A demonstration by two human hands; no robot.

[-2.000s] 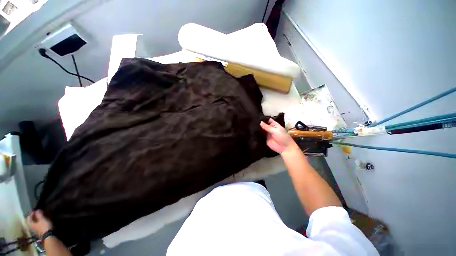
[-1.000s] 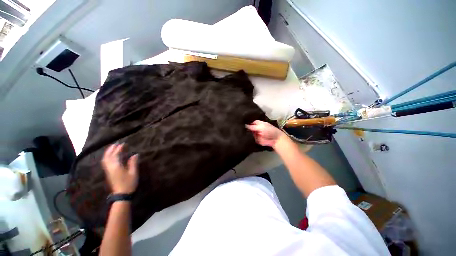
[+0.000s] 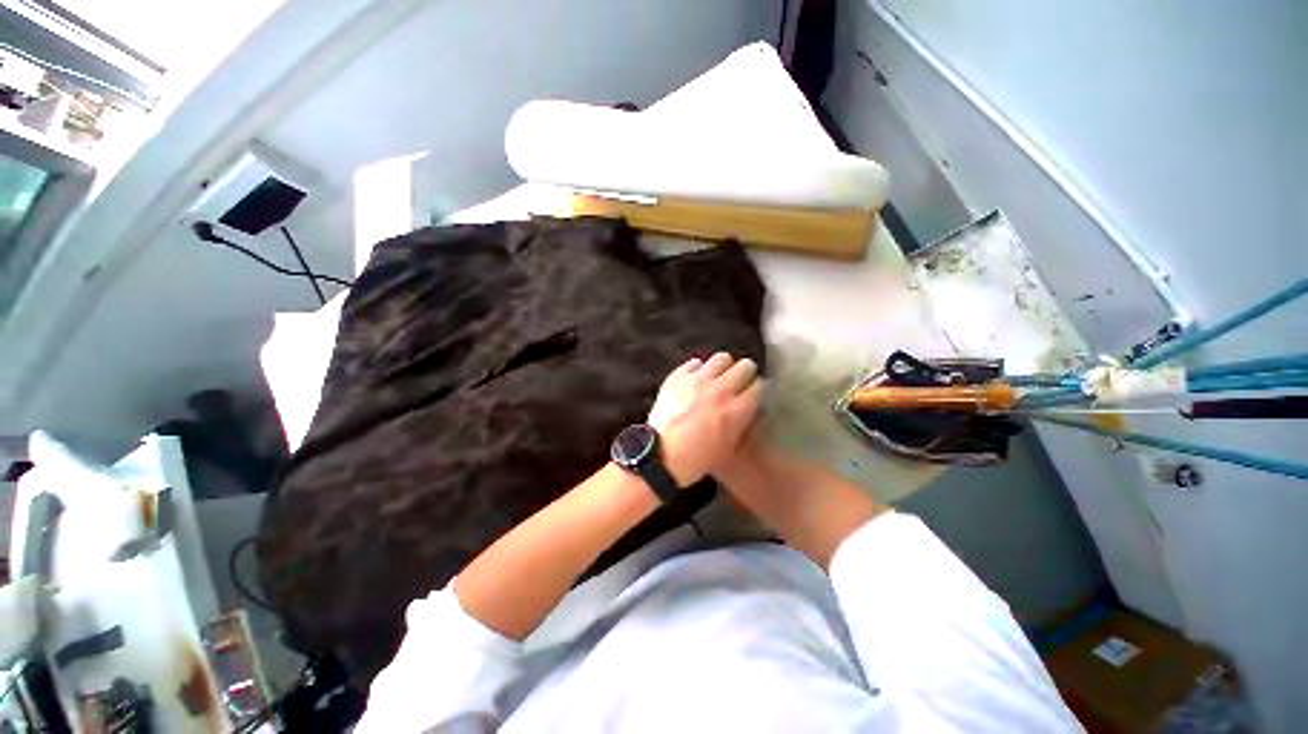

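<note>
A very dark brown garment (image 3: 474,430) with a faint mottled pattern lies over most of the white-covered table, with a dark fold or slit near its middle. My left hand (image 3: 706,412), with a black watch on the wrist, is at the garment's right edge, its fingers curled; whether it grips cloth cannot be told. My right hand (image 3: 739,447) is mostly hidden behind and under my left hand at the same edge. The steam iron (image 3: 925,430), with an orange-brown handle (image 3: 940,397), sits untouched to the right of my hands.
A long white padded form (image 3: 703,155) on a tan wooden base (image 3: 732,222) stands at the back of the table. A stained pale plate (image 3: 990,294) is at the right end. Blue hoses (image 3: 1248,380) run right from the iron. Another workstation (image 3: 129,574) stands at the left.
My left hand has moved from the garment's left part across to its right edge, over my right hand. The garment's right edge has drawn away from the iron, baring table cover.
</note>
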